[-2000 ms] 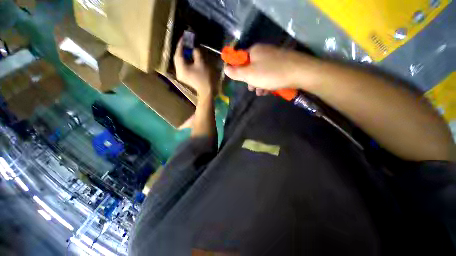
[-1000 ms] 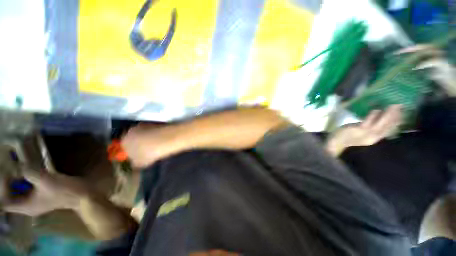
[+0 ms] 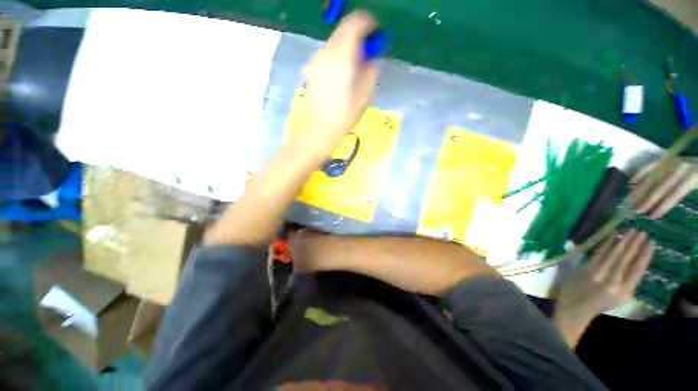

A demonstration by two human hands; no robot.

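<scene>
My left hand [image 3: 344, 72] is stretched over the near edge of the green belt [image 3: 490, 46]. A blue battery unit [image 3: 374, 46] is at its fingertips and appears to be held; the hand is slightly blurred. My right hand [image 3: 302, 250] is low against my body, below the worktop edge, closed on the orange-handled tool [image 3: 282, 251]. Only a small part of the orange handle shows; the fingers are mostly hidden. Another blue unit [image 3: 334, 10] lies on the belt at the top edge of the view.
More units [image 3: 632, 101] lie on the belt at right. Printed film [image 3: 467, 183] and white sheets [image 3: 168, 99] cover the worktop. A person's hands [image 3: 608, 275] are at green PCB panels [image 3: 667, 263], beside green strips [image 3: 566, 202] and a black block [image 3: 601, 205]. Cartons [image 3: 134, 237] stand lower left.
The view has swung from the cartons to the worktop and belt. My left hand has moved from the carton area up to the belt. My right hand still holds the orange tool.
</scene>
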